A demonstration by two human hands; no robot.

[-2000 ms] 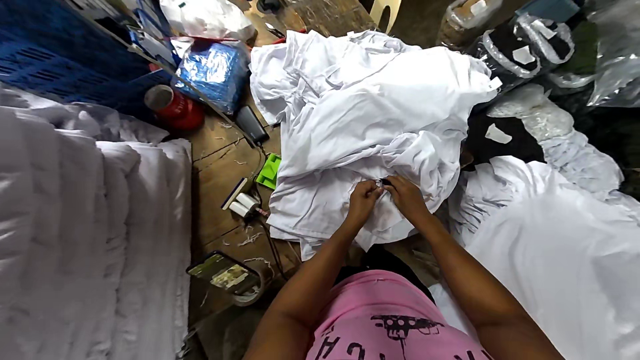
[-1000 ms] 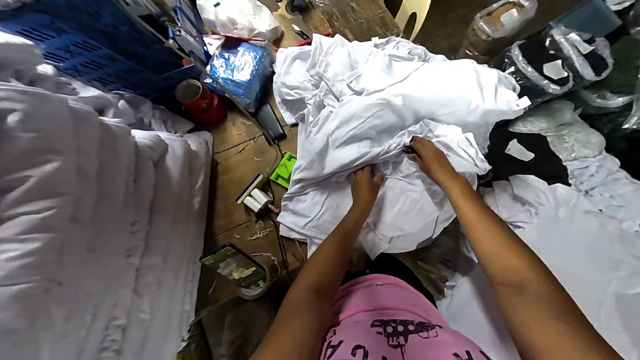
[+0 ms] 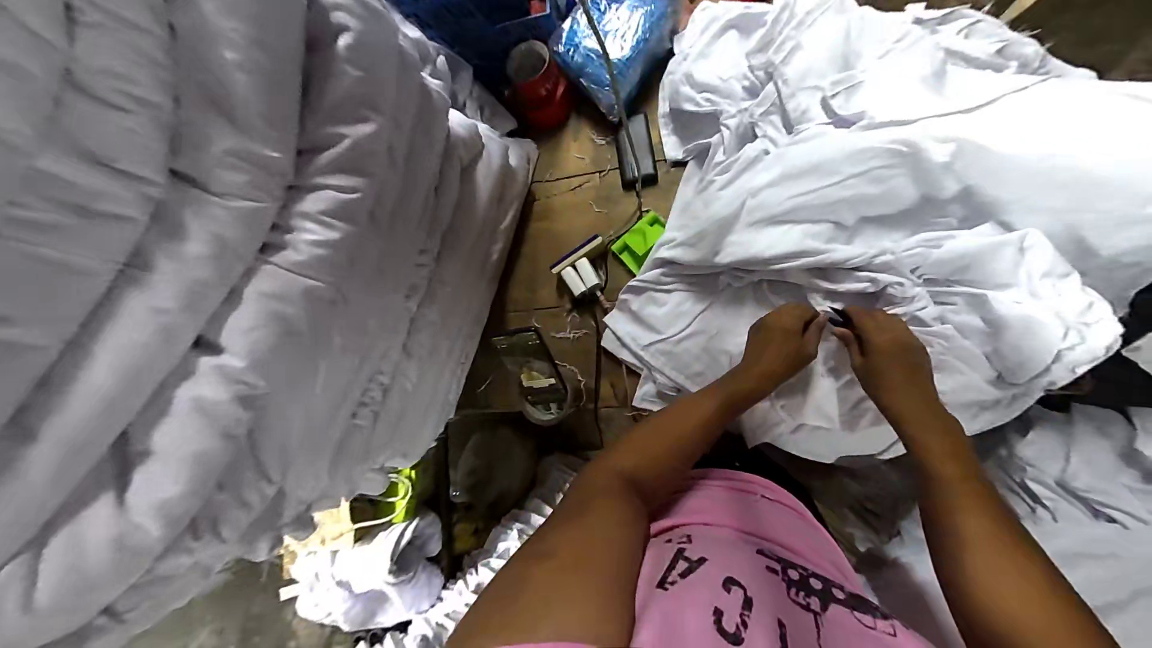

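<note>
A heap of white cloth [image 3: 900,198] lies in front of me on a wooden table. On its near part, my left hand [image 3: 785,340] pinches a fold of the fabric between thumb and fingers. Close beside it, almost touching, my right hand [image 3: 877,355] holds a small dark tool [image 3: 839,317], perhaps thread snips; the fingers hide most of it. The near edge of the cloth hangs down toward my lap.
A tall stack of folded white fabric [image 3: 360,207] rises at the left. Between it and the heap, the wooden table [image 3: 571,202] bears a green plastic piece [image 3: 639,241], white spools [image 3: 580,277], a black case [image 3: 637,151], a red can [image 3: 540,90] and a blue plastic-wrapped packet [image 3: 612,49].
My hands were apart on the cloth a second ago, the right one farther out; now they are together at the near part. The view has swung left.
</note>
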